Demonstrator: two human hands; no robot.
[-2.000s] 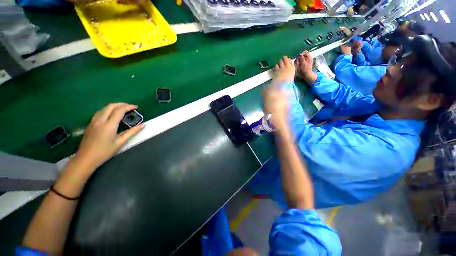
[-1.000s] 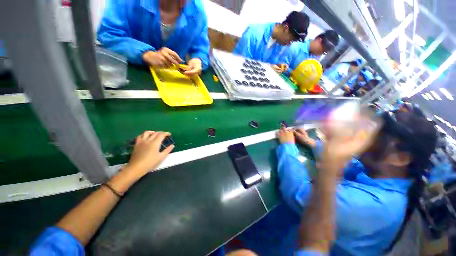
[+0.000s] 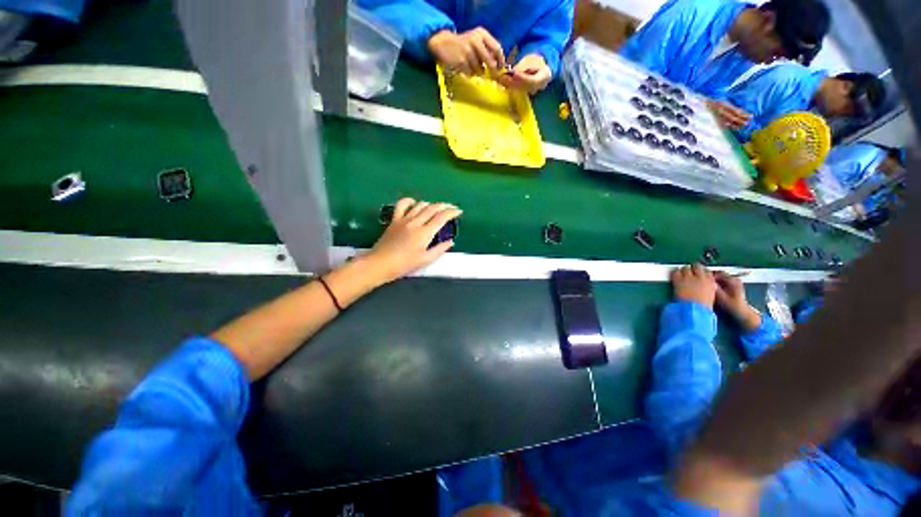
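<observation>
My left hand (image 3: 412, 238) lies at the near edge of the green belt (image 3: 495, 202), its thumb and fingers around a dark watch case (image 3: 445, 233), partly hidden by the fingers. Another dark case (image 3: 387, 214) lies just behind my fingers. More cases lie on the belt: one dark (image 3: 175, 184) and one pale-rimmed (image 3: 69, 187) at left, and one (image 3: 552, 233) to the right of my hand. My right forearm is a large blur at the lower right. My right hand is out of the picture.
A grey post (image 3: 265, 131) stands left of my hand. A black smartphone (image 3: 580, 321) lies on the dark bench. Across the belt are a yellow tray (image 3: 492, 126), stacked blister trays (image 3: 646, 126) and a yellow fan (image 3: 793, 149). A neighbour's hands (image 3: 709, 287) work at the right.
The view has swung left, so more belt shows at left. My right hand, earlier blurred with a purple and white thing, has left the picture. My left hand stays at the case.
</observation>
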